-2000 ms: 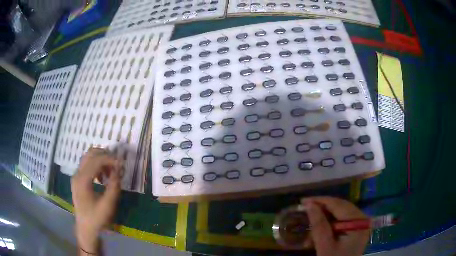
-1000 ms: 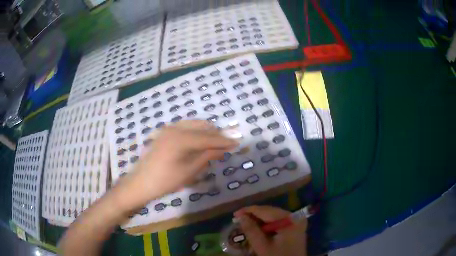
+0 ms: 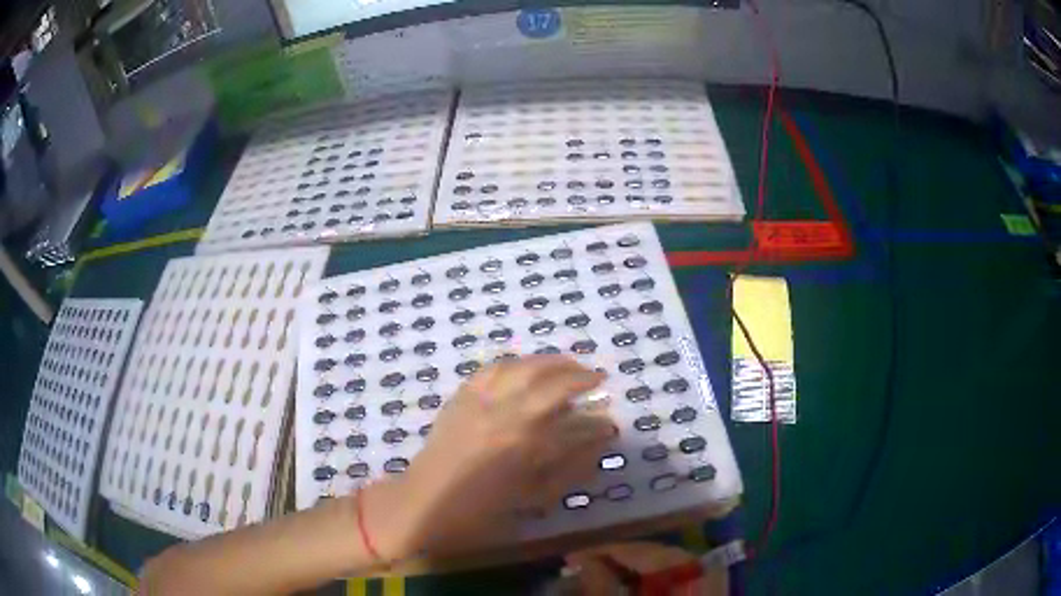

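The large white tray (image 3: 698,408) lies in front of me with rows of dark oval outlines, many linked in pairs. My left hand (image 3: 524,431) reaches over its lower middle with the fingertips bunched on the right side; whether they pinch a part cannot be seen. The hand covers several ovals. My right hand (image 3: 646,573) is at the bottom edge, partly cut off, closed around a red pen-like tool (image 3: 675,576) with a pale end pointing right. The round clear disc seen earlier beside my right hand is out of view.
Two white boards (image 3: 337,163) with dark ovals stand at the back. A white tray of tan shapes (image 3: 215,361) and a narrower dark-marked tray (image 3: 82,396) lie left. A yellow-and-white card (image 3: 763,338), a red label (image 3: 800,238) and a red cable (image 3: 773,466) lie right.
The view has tilted up, showing the rear boards and screen edge. My left hand has moved from the left tray onto the large tray. My right hand still holds the red tool.
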